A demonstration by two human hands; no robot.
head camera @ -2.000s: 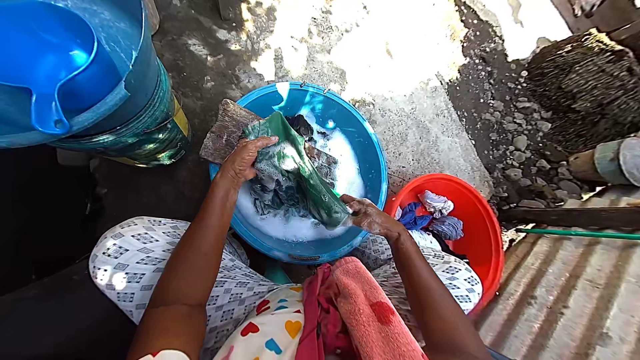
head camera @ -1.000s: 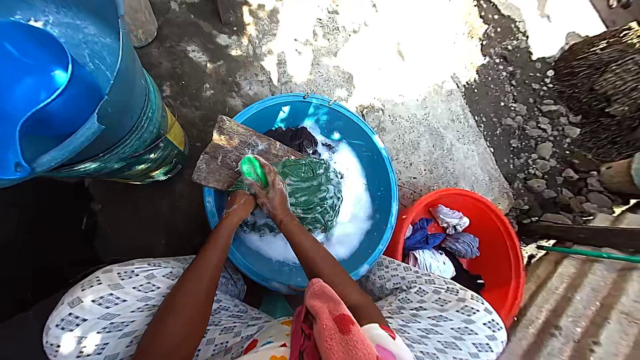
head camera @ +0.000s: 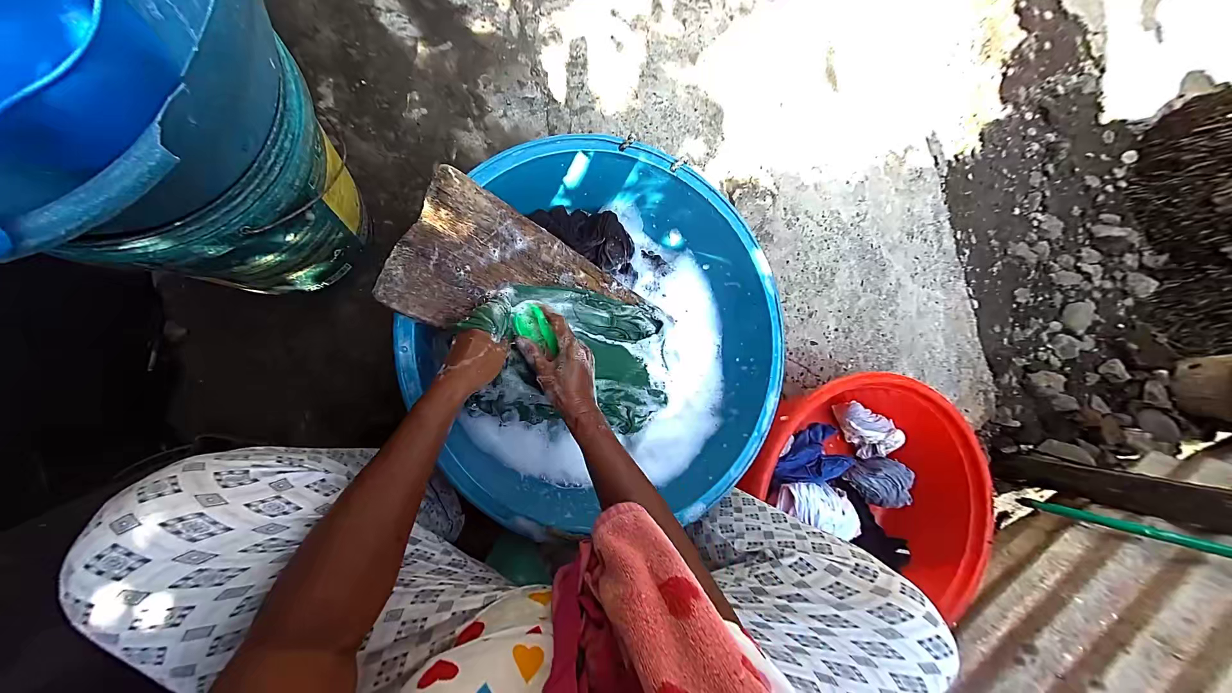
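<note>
A blue plastic basin [head camera: 756,279] holds suds, a dark cloth [head camera: 592,239] and a wet green cloth [head camera: 616,364]. A wooden board [head camera: 481,252] leans over its upper left rim, with part of the green cloth lying along its lower edge. My left hand [head camera: 476,358] grips the bunched left end of that cloth beside the board. Just to its right, my right hand [head camera: 566,368] holds a bright green bar, probably soap, [head camera: 534,328] against the cloth. The fingers of both hands are wet and partly hidden.
A red basin [head camera: 967,491] with several crumpled clothes [head camera: 813,467] touches the blue basin's lower right side. Large blue containers [head camera: 221,144] stand at upper left. Stones [head camera: 1078,318] and corrugated sheet metal [head camera: 1088,587] lie at right. My knees flank the basin.
Two seconds ago both hands held the green cloth spread above the basin. It is now lowered against the board and into the suds, and my right hand has the green bar, visible since the middle frame.
</note>
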